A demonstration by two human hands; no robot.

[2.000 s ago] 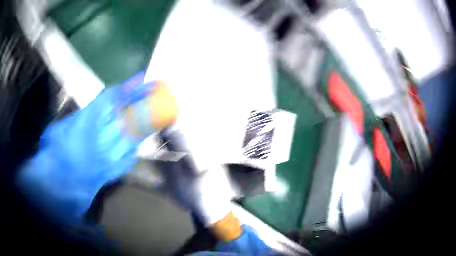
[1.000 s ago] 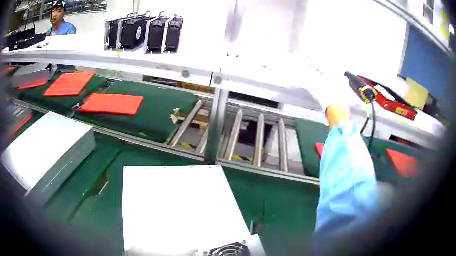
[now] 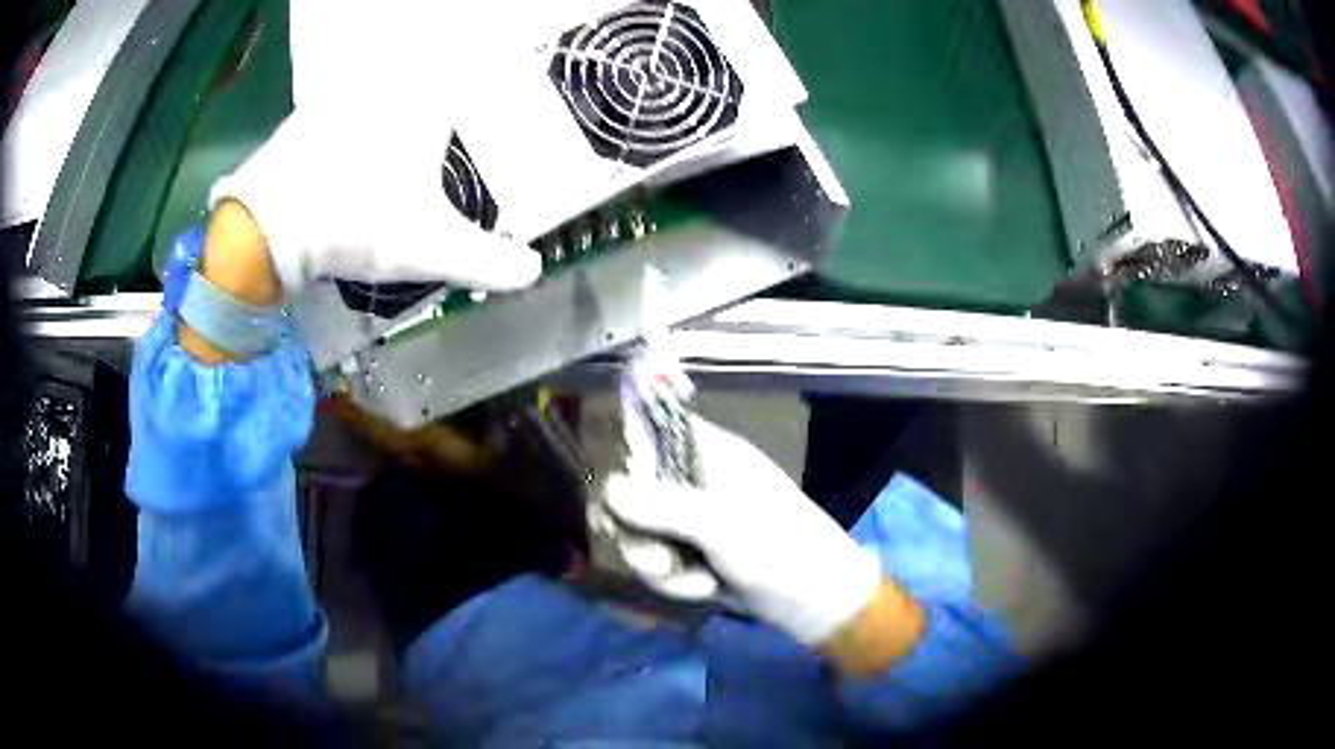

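Note:
A white metal box point(image 3: 425, 59) lies before me, its near end at an angle, overhanging the rail. Its fan end panel point(image 3: 524, 125) has round black grilles and stands tilted off the opening; small parts and a green board edge point(image 3: 622, 223) show in the gap. My left hand point(image 3: 359, 220), white-gloved with a grey-blue wrist band, is on the panel's left part, fingers over its lower edge. My right hand point(image 3: 732, 534), white-gloved, holds a small printed whitish tube point(image 3: 659, 417), probably glue, below the box, its pale nozzle pointing up at the lower metal wall point(image 3: 600, 322).
Green carrier plates point(image 3: 922, 161) lie under and beside the box. A metal rail point(image 3: 937, 356) runs across in front. Another metal box point(image 3: 1171, 132) stands at right with a black cable point(image 3: 1157, 147) over it. A pale box edge shows at far left. A black tray point(image 3: 56, 454) is at lower left.
The view has turned down from the line to the near box. My right hand has come back from the far shelf and now holds the tube. My left hand has come onto the fan panel.

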